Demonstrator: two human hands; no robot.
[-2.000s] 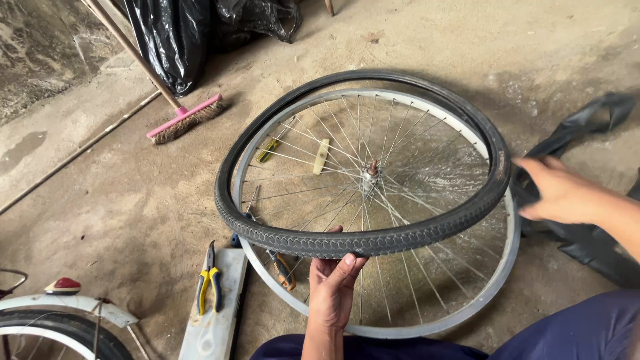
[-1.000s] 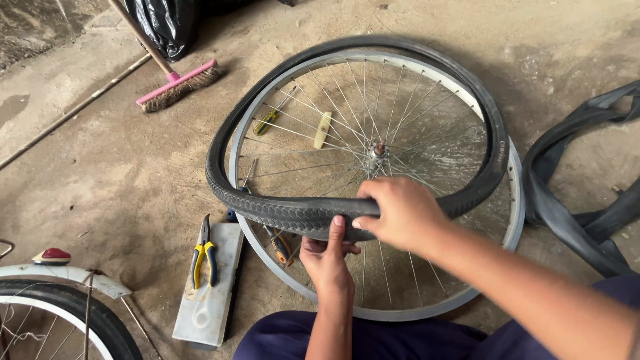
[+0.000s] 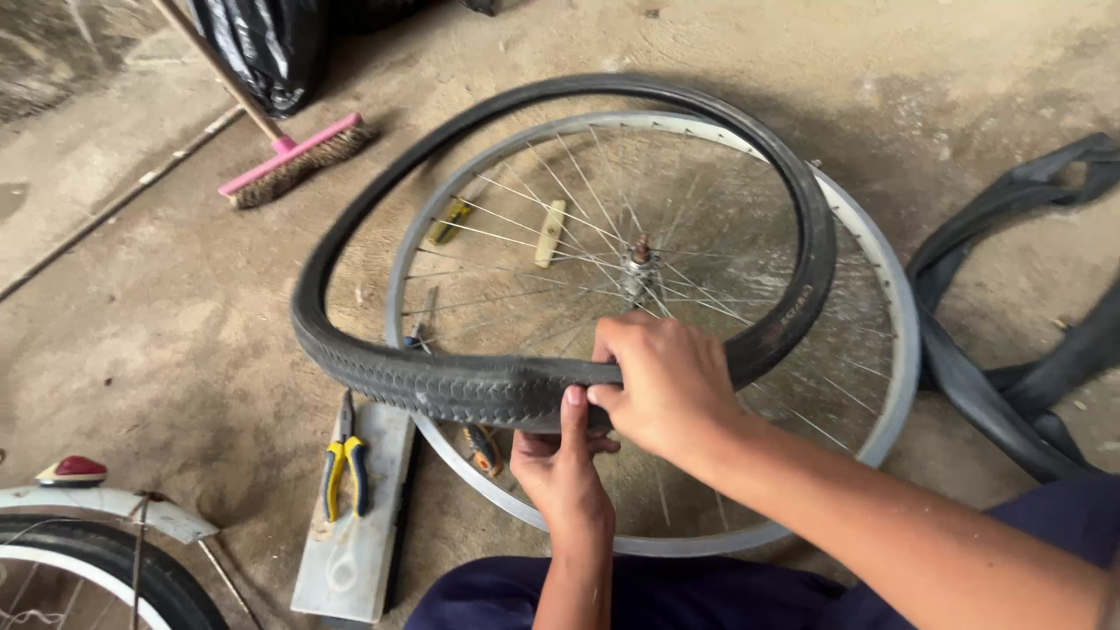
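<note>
A black bicycle tyre (image 3: 446,385) is held up over a spoked bicycle wheel rim (image 3: 897,297), which lies on the floor with its hub (image 3: 643,271) at the centre. From below, my left hand (image 3: 569,472) grips the near side of the tyre, thumb on the tread. My right hand (image 3: 669,381) is closed over the tyre just to the right, its thumb close to the left thumb. The tread looks bulged and twisted left of the hands. Part of the tyre is hidden behind my right hand.
Pliers (image 3: 346,477) lie on a pale flat case (image 3: 337,569). An orange-and-black handle (image 3: 483,451) and a yellow tool (image 3: 451,220) lie by the rim. A black inner tube (image 3: 962,376) is at right, a pink broom (image 3: 293,162) upper left, a bicycle fender (image 3: 105,503) lower left.
Two seconds ago my right hand was off to the right of the tyre; it has since come to the near side and taken hold beside my left hand. The tyre's near side now looks twisted.
</note>
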